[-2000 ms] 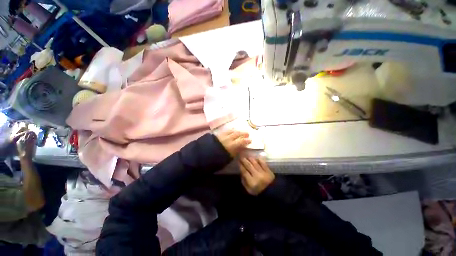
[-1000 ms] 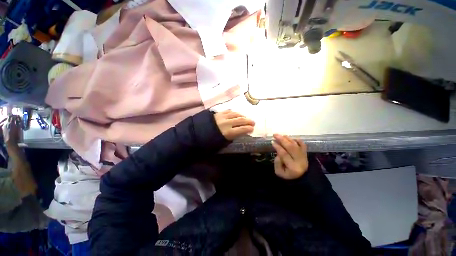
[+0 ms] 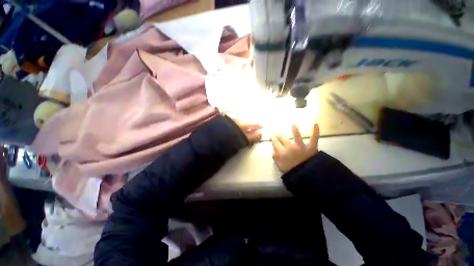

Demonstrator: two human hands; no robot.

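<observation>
A large pink garment piece (image 3: 140, 104) lies folded on the machine table, its white side running up to the needle area. The sewing machine head (image 3: 332, 52) stands above, and lamp glare hides the needle and foot. My left hand (image 3: 252, 133) lies low at the cloth's right edge, partly covered by the sleeve; glare hides what its fingers touch. My right hand (image 3: 296, 149) rests on the bed just right of it, fingers spread, with nothing visible in it.
Thread snips (image 3: 349, 110) and a black phone (image 3: 413, 132) lie on the bed at the right. A white roll (image 3: 61, 72) and a cream cone (image 3: 47, 113) stand at the left. Another person's arm (image 3: 10, 208) shows at the far left edge.
Both hands have moved from the table's front edge up towards the needle area. My right hand's fingers have spread. The camera view has shifted.
</observation>
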